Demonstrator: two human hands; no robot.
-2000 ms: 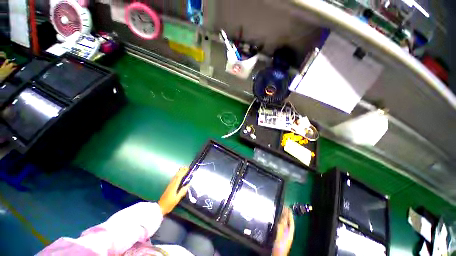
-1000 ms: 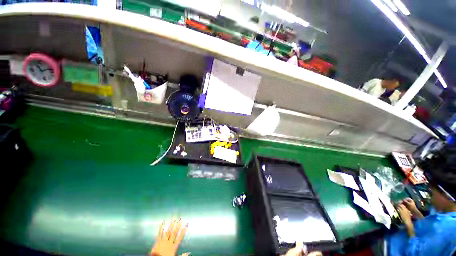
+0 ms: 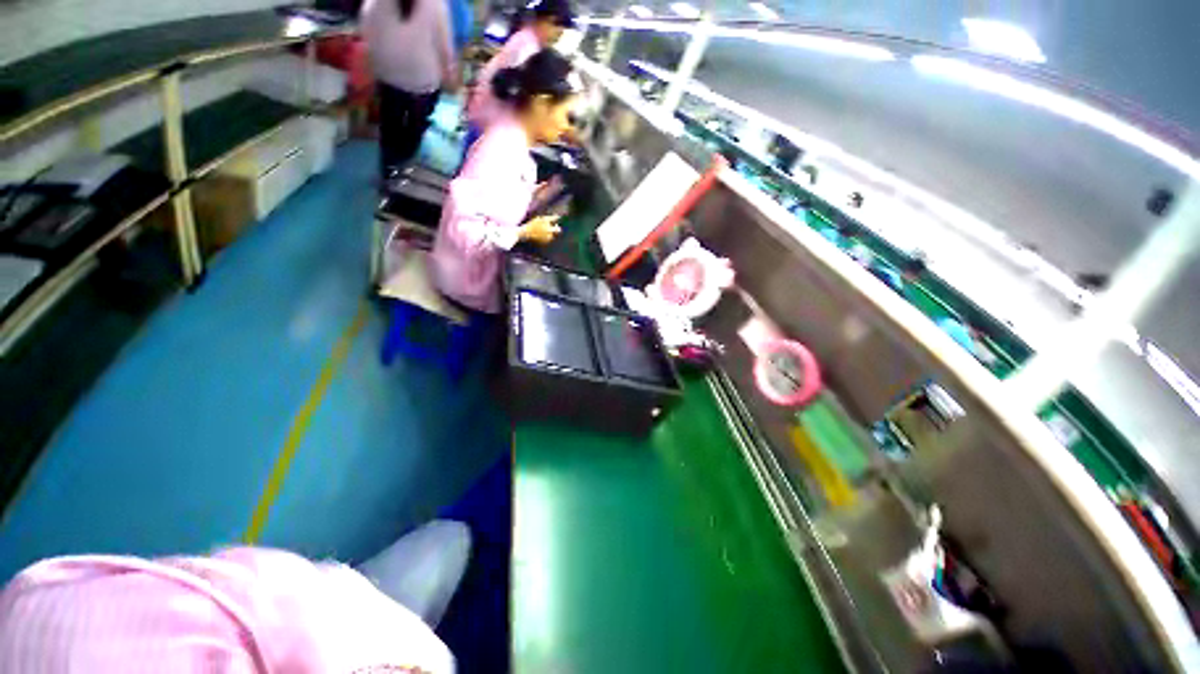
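Neither of my hands is in the picture; only my pink sleeve and shoulder (image 3: 211,612) show at the lower left. Nearest in front of me is a black tray stack (image 3: 586,395) on the green mat (image 3: 599,527). Its top tray has side-by-side compartments with glossy dark tablets (image 3: 555,332) lying in them, one reflecting bright light.
A seated person in pink (image 3: 474,217) works beyond the stack; others stand farther back. A pink-white fan (image 3: 687,279), a pink clock (image 3: 787,373) and a white pen holder (image 3: 921,593) are along the grey panel. A shelf rack (image 3: 178,171) stands across the blue floor.
The view has swung left to the left tray stack and aisle. My hands, the right tray stack and the dark blue fan have left the picture.
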